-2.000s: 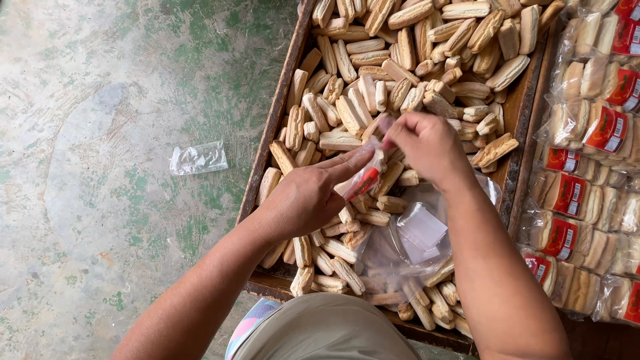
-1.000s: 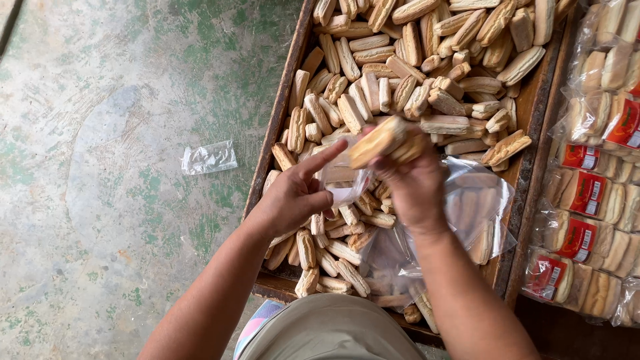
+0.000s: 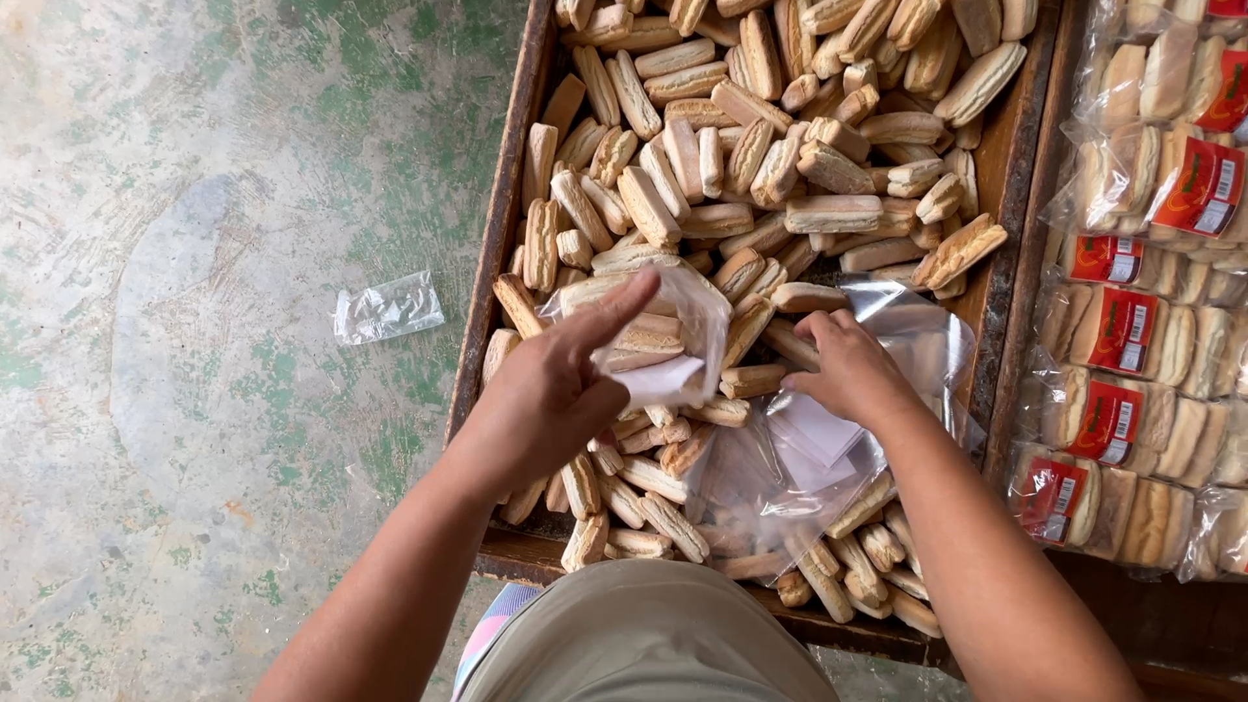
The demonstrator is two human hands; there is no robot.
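Note:
My left hand (image 3: 556, 405) holds a clear plastic bag (image 3: 707, 322) over the heap, its index finger extended across the bag. Biscuits and a white slip of paper (image 3: 663, 375) show in or through the bag. Just to the right, my right hand (image 3: 838, 366) reaches down among the finger-shaped biscuits (image 3: 751, 380), fingertips at one of them; whether it grips the biscuit cannot be told. Under and beside my right wrist lie larger clear plastic bags (image 3: 751, 487) with white paper slips (image 3: 814, 439) on or in them.
A wooden tray (image 3: 502, 185) holds the loose biscuits. To its right, packed bags of biscuits with red labels (image 3: 1111, 419) lie in rows beyond the tray's wooden edge (image 3: 1024, 195). A small clear plastic wrapper (image 3: 390, 307) lies on the worn green-grey floor (image 3: 244, 390) at left.
A second ago my right hand held biscuits up at the bag's mouth; it has let them go and moved down onto the heap. My left hand still has the bag.

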